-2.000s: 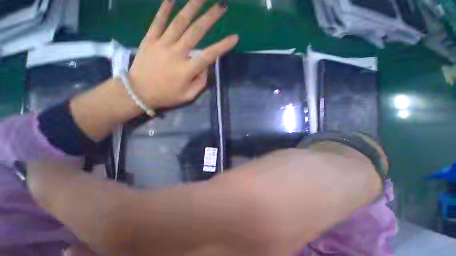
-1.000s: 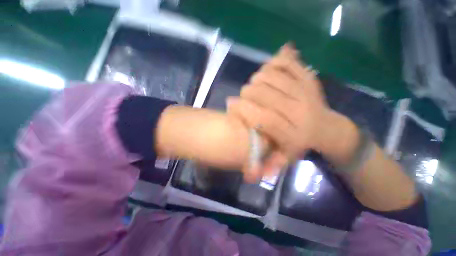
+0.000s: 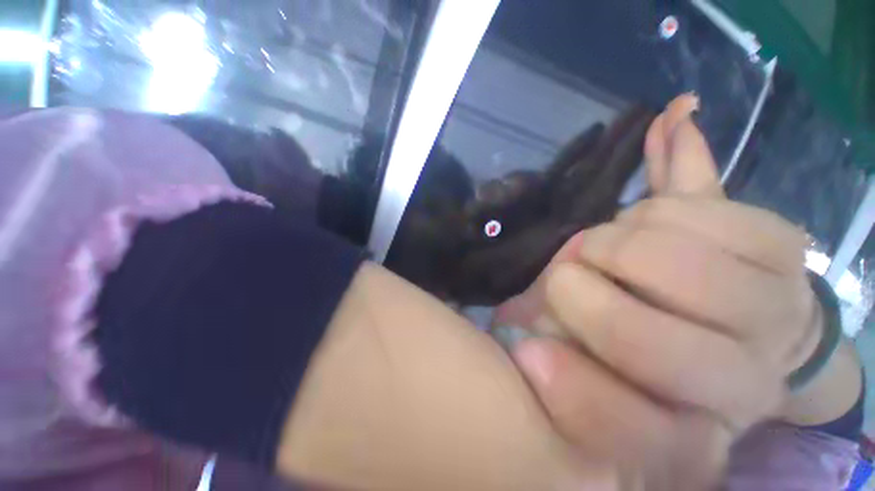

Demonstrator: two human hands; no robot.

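Observation:
A dark glossy tablet (image 3: pixel 480 125) lies in the middle, with two small round red-and-white marks on it and dark reflections. A second tablet (image 3: pixel 288 77) with a bright glare spot lies to its left. My left forearm (image 3: pixel 413 384), in a dark cuff, crosses the lower middle. My right hand (image 3: pixel 672 297), with a dark green bangle at its wrist, is closed around my left wrist over the tablet's lower right. My left hand is mostly hidden behind it. One or two fingertips stick up above; I cannot tell whose they are.
A white sleeve edge (image 3: pixel 427 125) runs between the two tablets. More dark tablet surface (image 3: pixel 815 153) shows at the right. Green bench surface (image 3: pixel 815 38) shows at the upper right. A bit of blue is at the lower right corner.
The view has moved closer to the tablets and tilted. My arms were crossed with my left hand spread; now my right hand is clasped around my left wrist.

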